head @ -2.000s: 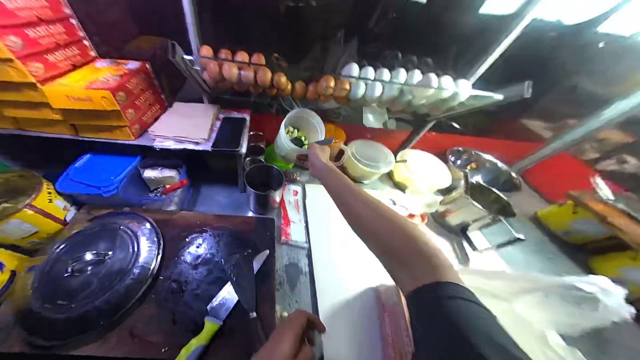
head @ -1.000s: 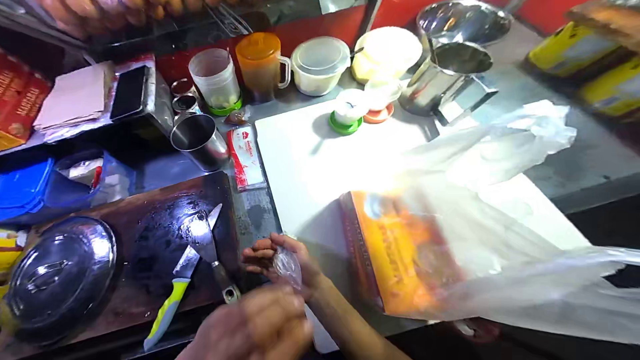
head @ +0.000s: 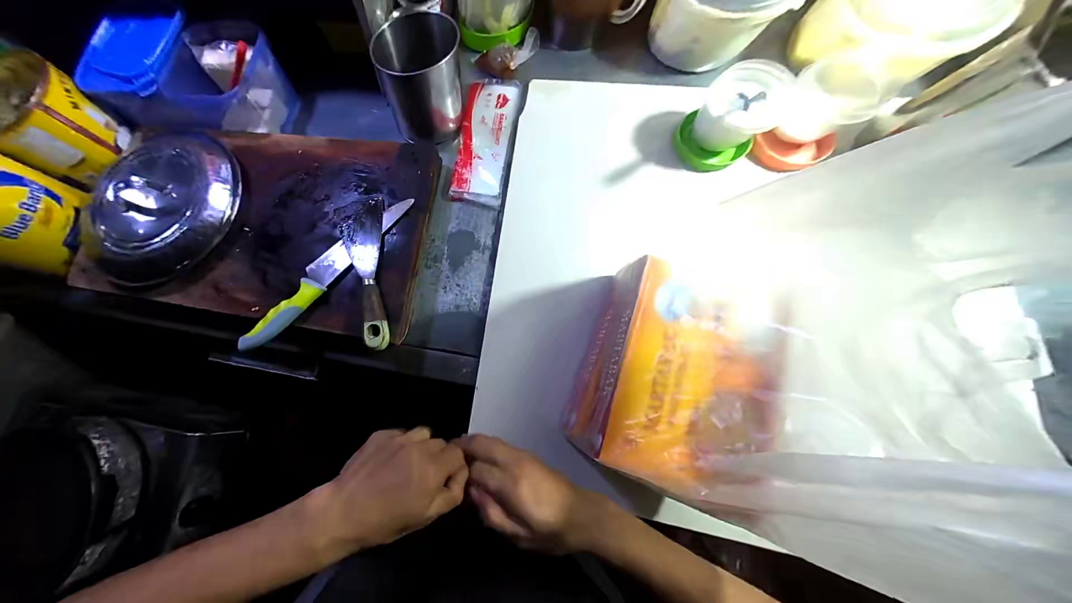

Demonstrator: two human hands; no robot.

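My left hand (head: 408,477) and my right hand (head: 523,494) meet at the lower middle, beside the near left corner of a white board (head: 544,251). Both have curled fingers, and their fingertips touch. Whatever may be between them is hidden. An orange and yellow box (head: 678,377) stands on the board to the right of my right hand, inside a large clear plastic bag (head: 904,402). Up and left of my hands, a knife with a yellow-green and grey handle (head: 283,316) and a metal scraper (head: 368,268) lie crossed on a dark wooden board (head: 260,243).
A metal pot lid (head: 163,205) rests on the wooden board, by yellow tins (head: 38,213). Farther back stand a blue plastic box (head: 226,92), a steel cup (head: 421,79), a red and white packet (head: 486,138) and small lidded containers (head: 724,117). A stove (head: 109,494) is at lower left.
My right hand was at a container at the back, then near my left hand with a small clear plastic bag in it. Now both hands touch and that bag is out of sight. The view has moved.
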